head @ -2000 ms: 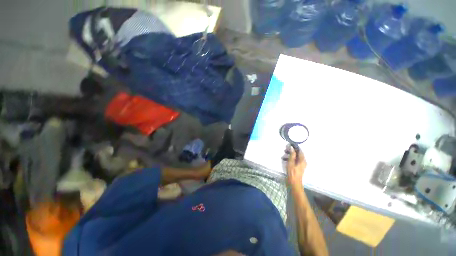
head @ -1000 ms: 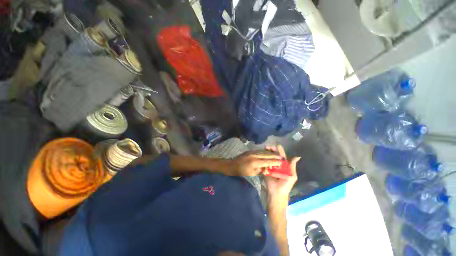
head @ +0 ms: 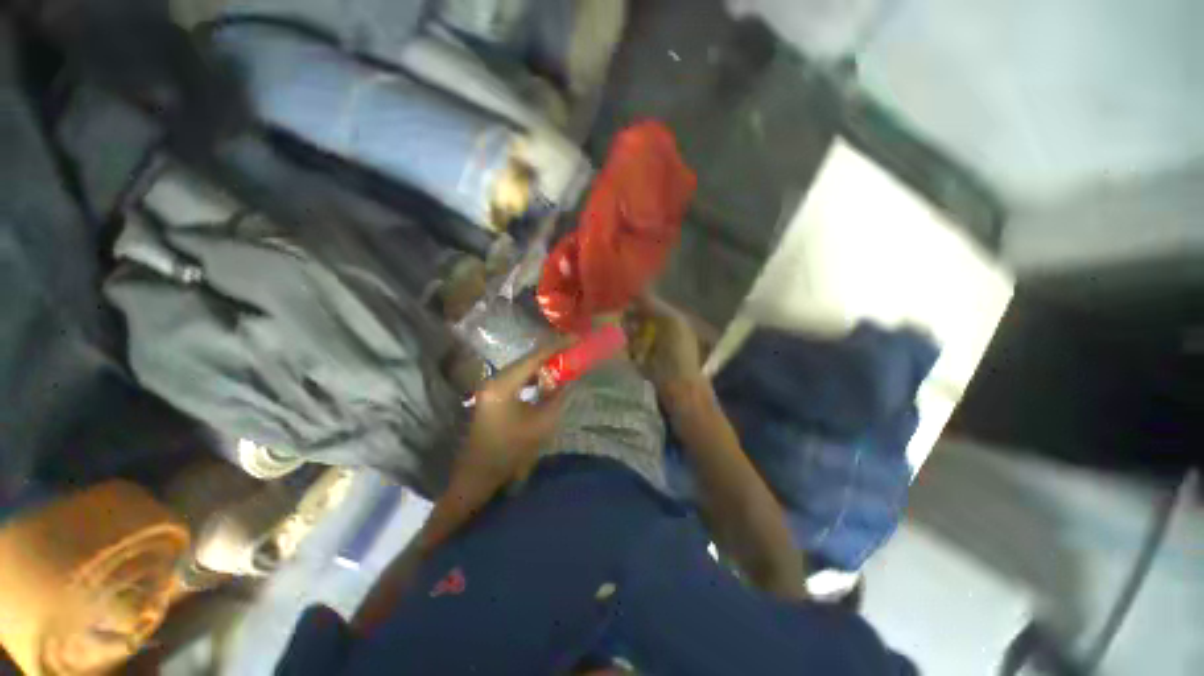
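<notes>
My left hand (head: 508,420) holds a small red packet (head: 584,354) in front of my body. A small white bit shows beside its fingers. My right hand (head: 671,354) is just right of the packet, apart from it. Its fingers are curled near a small dark and yellowish spot; blur hides whether it holds anything. Both hands are bare.
A red bundle (head: 627,218) lies beyond the hands. Grey fabric (head: 277,310), a light blue roll (head: 383,132) and an orange roll (head: 99,568) are on the left. Dark blue fabric (head: 825,436) and a pale board (head: 838,271) are on the right.
The view has turned toward the fabric rolls; the mug, white surface and blue bottles have left the picture. My hands, together at the red packet before, are now apart, with the packet in my left hand.
</notes>
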